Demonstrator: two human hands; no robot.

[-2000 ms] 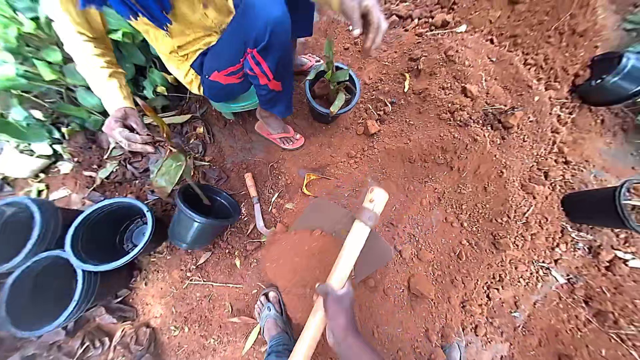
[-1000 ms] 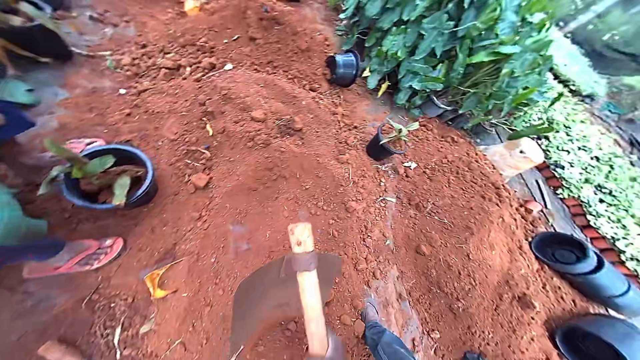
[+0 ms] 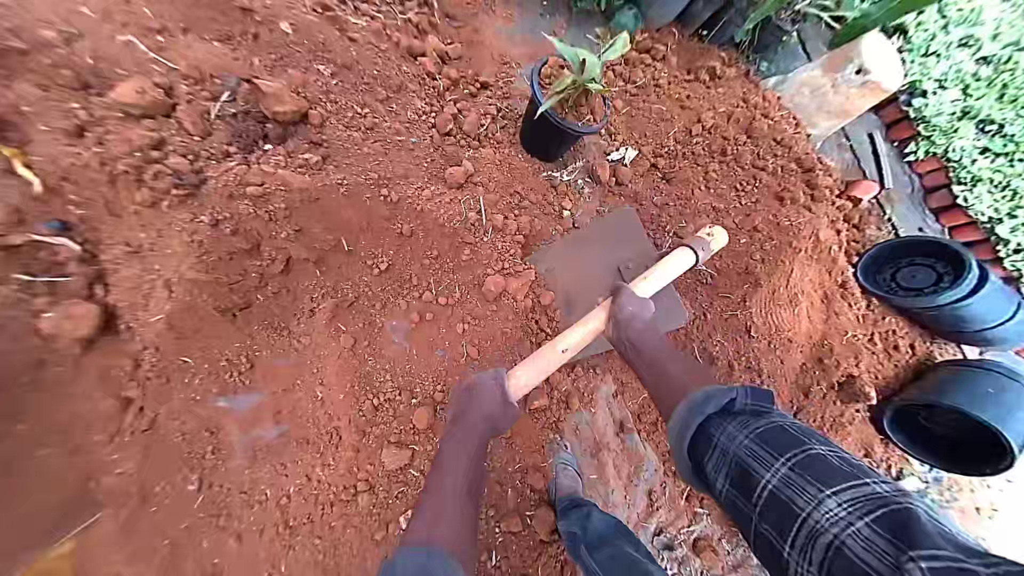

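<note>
Both my hands grip the wooden handle of a hoe (image 3: 568, 340). My left hand (image 3: 482, 402) is closed round its lower end, near the view's middle. Farther up the handle, close to the head, my right hand (image 3: 630, 316) is wrapped round the wood. The hoe's broad metal blade (image 3: 588, 260) lies against the reddish soil, partly hidden by the handle and my right hand. Beyond the blade, a black plastic pot (image 3: 548, 132) holds a leafy young plant (image 3: 586, 76).
Loose red soil (image 3: 320, 320) with clods surrounds me. At the right lie stacked black pots (image 3: 916, 272) and another black pot (image 3: 952, 420) on its side. A cut log (image 3: 840, 80) and a row of red bricks (image 3: 952, 200) border greenery at the upper right. My foot (image 3: 566, 472) is below the hoe.
The view has swung far to the right, away from the seated person. Both my hands now show on the handle; two seconds ago only one was plainly visible there.
</note>
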